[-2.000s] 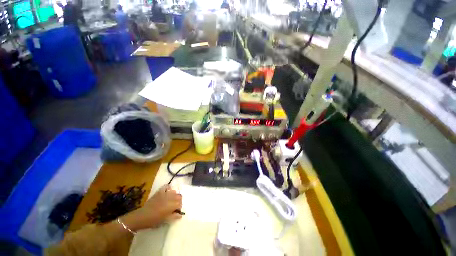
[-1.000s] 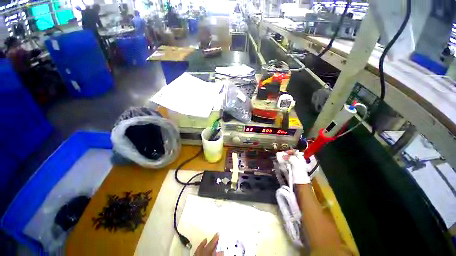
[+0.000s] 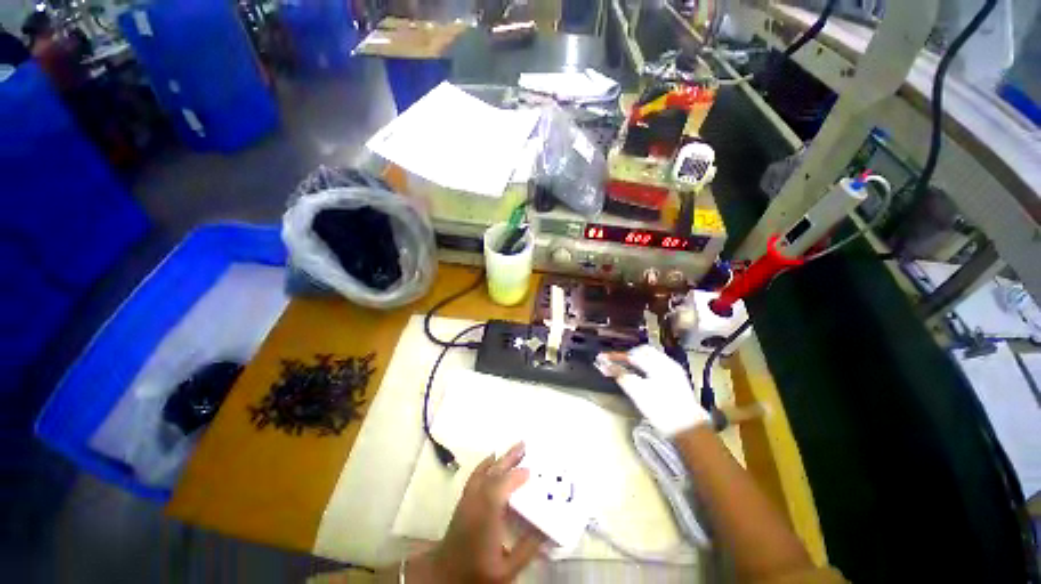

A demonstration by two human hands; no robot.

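Note:
The white socket block (image 3: 554, 495) lies on the cream mat at the front, dark holes facing up. My bare left hand (image 3: 493, 519) grips its left side. My right hand (image 3: 653, 386), in a white glove, has its fingertips at the right end of the black socket bar (image 3: 519, 351); whether a plug is between the fingers cannot be told. The white bundled cord (image 3: 668, 473) lies below my right wrist, and a cord end leaves the block's right corner. A black USB lead (image 3: 443, 454) lies on the mat left of the block.
Behind the bar stand a pen cup (image 3: 508, 265) and a meter with red digits (image 3: 628, 246). A red-handled tester (image 3: 753, 274) rises from a white cube (image 3: 710, 324). Small black parts (image 3: 312, 395), an open bag (image 3: 356, 245) and a blue bin (image 3: 86, 342) are at left.
My right hand has moved left and forward from beside the white cube to the black bar's end, leaving the cord bundle on the mat. My left hand and the block show more fully.

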